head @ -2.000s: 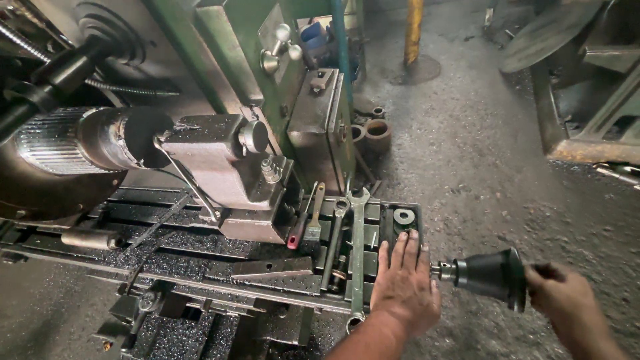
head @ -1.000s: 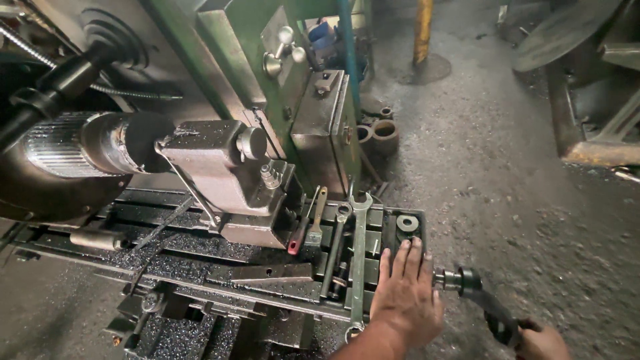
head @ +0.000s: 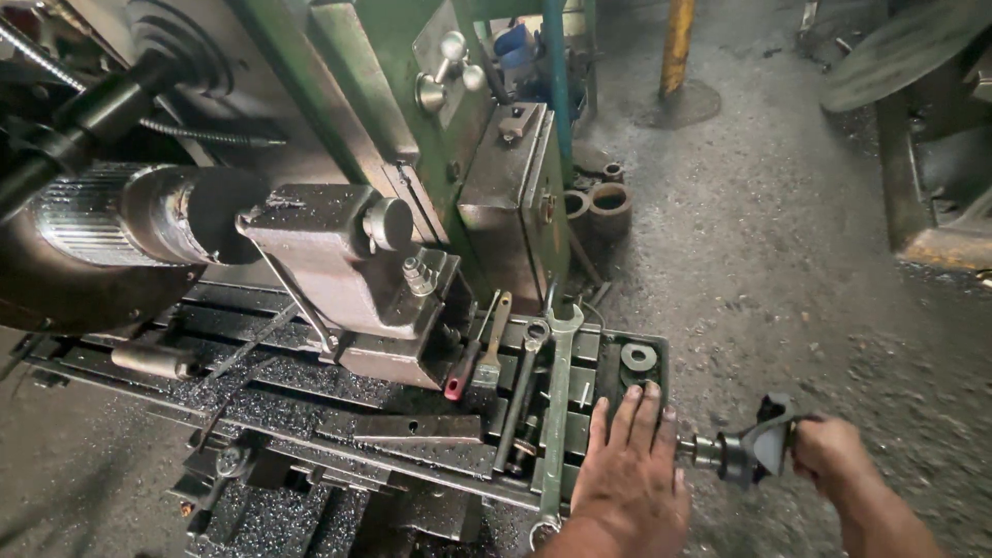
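Observation:
My left hand (head: 632, 457) lies palm down, fingers spread, on the right end of the milling machine table (head: 659, 349), just below a steel washer (head: 638, 357). My right hand (head: 829, 453) grips the handle of a hand crank (head: 763, 446) on the table's end shaft. Beside my left hand lies a long open-end wrench (head: 556, 418). Left of it are a ring-ended wrench (head: 519, 403), a brush (head: 492, 349) and a red-handled tool (head: 463, 370). A tailstock (head: 333, 263) meets a grooved cylindrical workpiece (head: 93, 213) farther left.
Metal chips cover much of the table, where a flat steel bar (head: 418, 428) and a metal cylinder (head: 151, 361) lie. Behind stand a green machine column (head: 434, 147) and a metal box (head: 508, 201). Pipe rings (head: 611, 209) and a yellow post (head: 676, 46) are on the floor.
My right hand has moved around with the crank, lower one second ago and now higher again. My left hand stays on the table's end.

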